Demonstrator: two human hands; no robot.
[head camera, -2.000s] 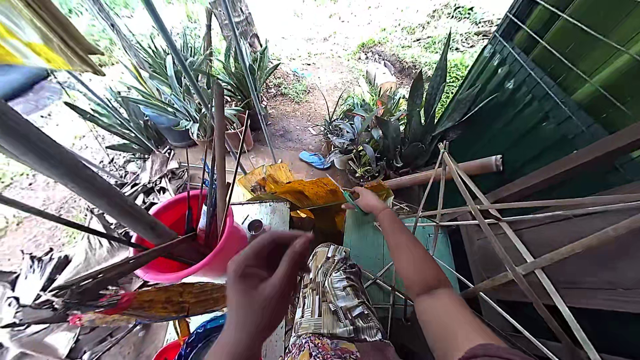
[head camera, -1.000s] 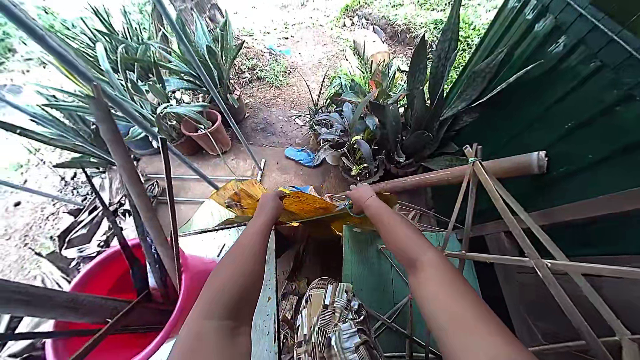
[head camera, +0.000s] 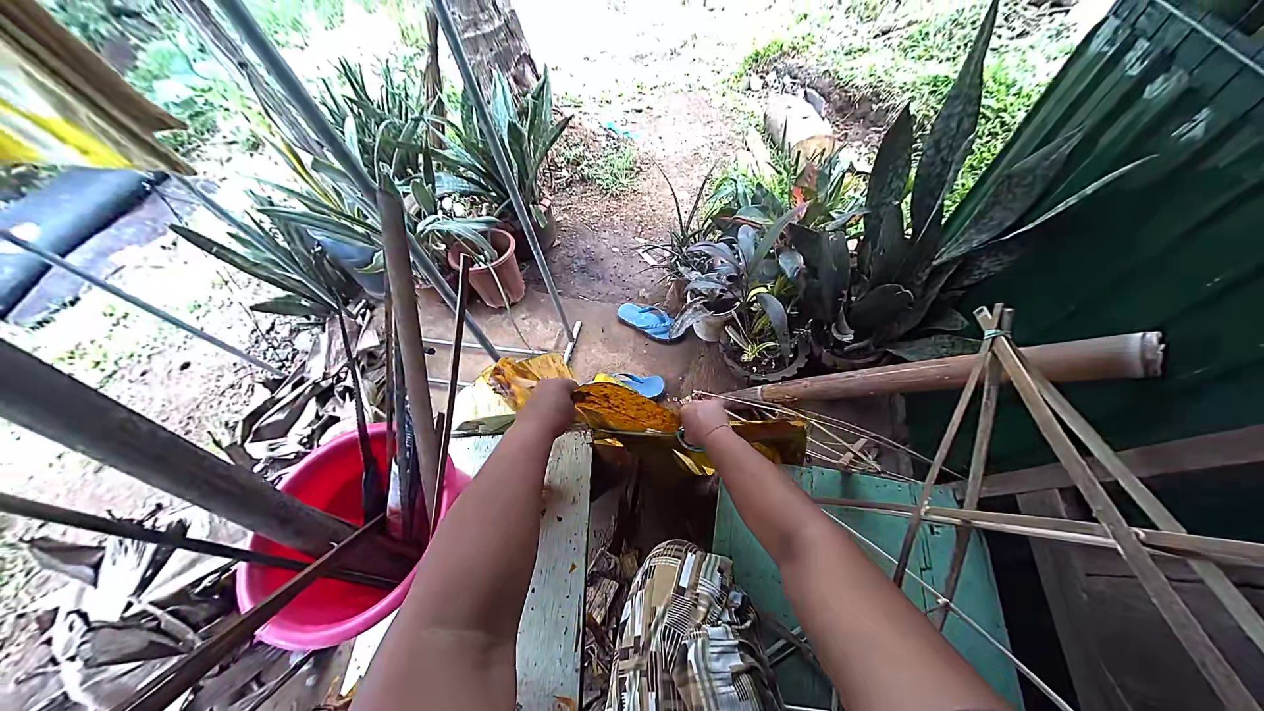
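My left hand (head camera: 549, 403) grips a long yellow-brown dried leaf (head camera: 627, 407), which looks like a banana leaf, near its left part. My right hand (head camera: 703, 423) holds the same leaf farther right, with a small green thing by the palm that is too small to name. The leaf lies crosswise between a pale wooden plank (head camera: 555, 553) and a green wooden board (head camera: 869, 563). Its right end reaches past my right hand. The fingertips of both hands are largely hidden.
A pink basin (head camera: 326, 632) holding sticks stands at left, crossed by wooden poles. At right, thin bamboo sticks (head camera: 1066, 434) are tied together near a thick bamboo pole (head camera: 987, 370). Blue slippers (head camera: 647, 321), a terracotta pot (head camera: 492, 276) and potted plants lie ahead.
Two seconds ago my left hand was raised in front, off the leaf; by one second ago it was at the leaf, where it remains. My right hand stays at the leaf throughout.
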